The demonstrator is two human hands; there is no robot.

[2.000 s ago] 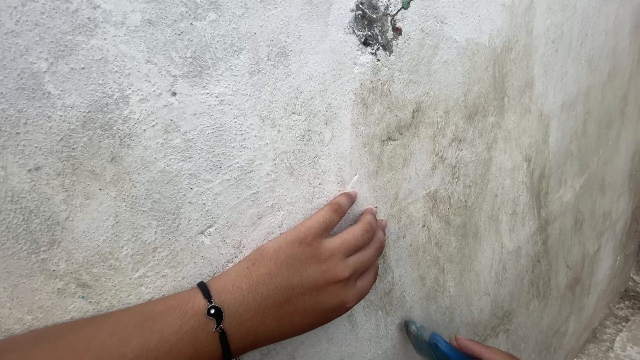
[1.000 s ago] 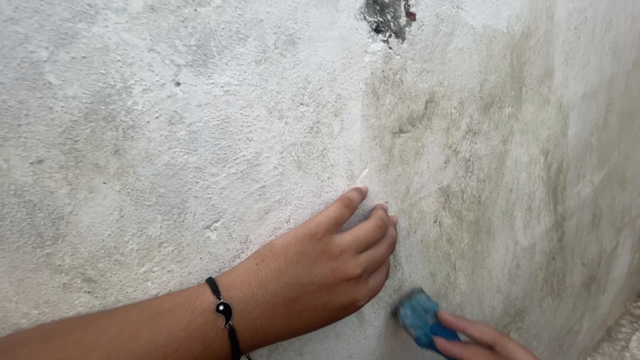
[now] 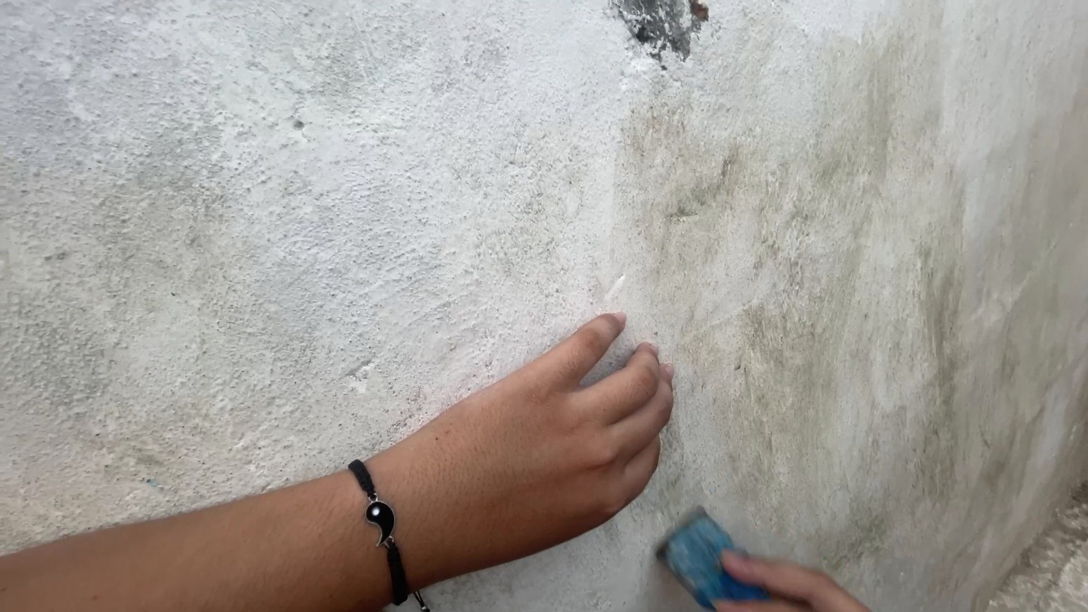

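My left hand (image 3: 552, 433), with a black cord bracelet (image 3: 381, 518) at the wrist, rests its bent fingertips on the rough white wall (image 3: 297, 297). No object shows in it. At the lower right, my right hand (image 3: 790, 582) grips a worn blue tool (image 3: 701, 557), its front edge against the wall below my left hand. The tool is slightly blurred and partly hidden by the fingers, so its exact kind cannot be told. Only some fingers of my right hand are in view.
Greenish-brown stains (image 3: 765, 340) cover the wall to the right. A dark broken patch (image 3: 663, 25) with a reddish bit lies at the top. Rough pale ground (image 3: 1050, 565) meets the wall's foot at the lower right corner.
The blue tool and my right hand show more fully than two seconds ago, and the tool's angle has changed. My left hand stays against the wall.
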